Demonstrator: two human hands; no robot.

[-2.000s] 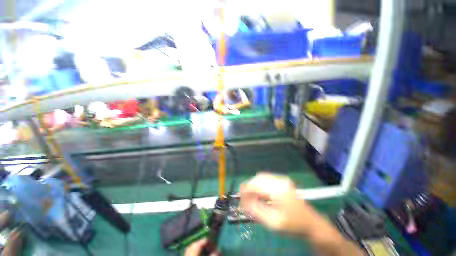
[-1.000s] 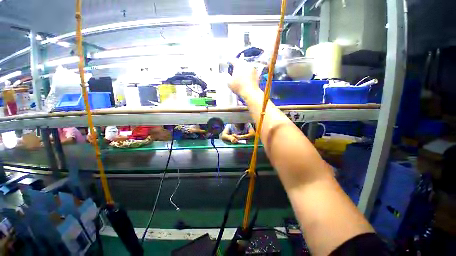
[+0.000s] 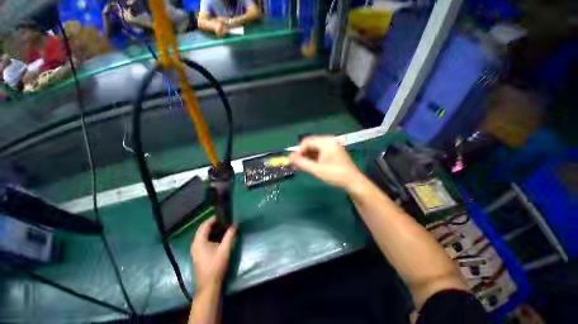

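My left hand point(image 3: 213, 250) is wrapped around the lower part of a dark electric screwdriver point(image 3: 221, 196), which stands upright under an orange-yellow strap point(image 3: 194, 114) and a black cord loop. My right hand point(image 3: 324, 161) is up over the right end of a black screw tray point(image 3: 258, 175) covered with silvery dots. Its fingers pinch a small, thin yellow thing point(image 3: 277, 161), blurred, just above the tray. Small silvery specks point(image 3: 271, 194) lie on the green mat in front of the tray.
A black ribbed block point(image 3: 184, 205) with a green edge lies left of the driver. A second dark driver point(image 3: 51, 212) is at far left. A dark stand with a yellow sponge point(image 3: 431, 194) and a blue bin point(image 3: 514, 278) of white units are at right. People sit beyond the conveyor.
The view has tilted down to the bench. My right hand has come down from the upper shelf to the tray and now holds the yellow thing. My left hand has come into view on the driver.
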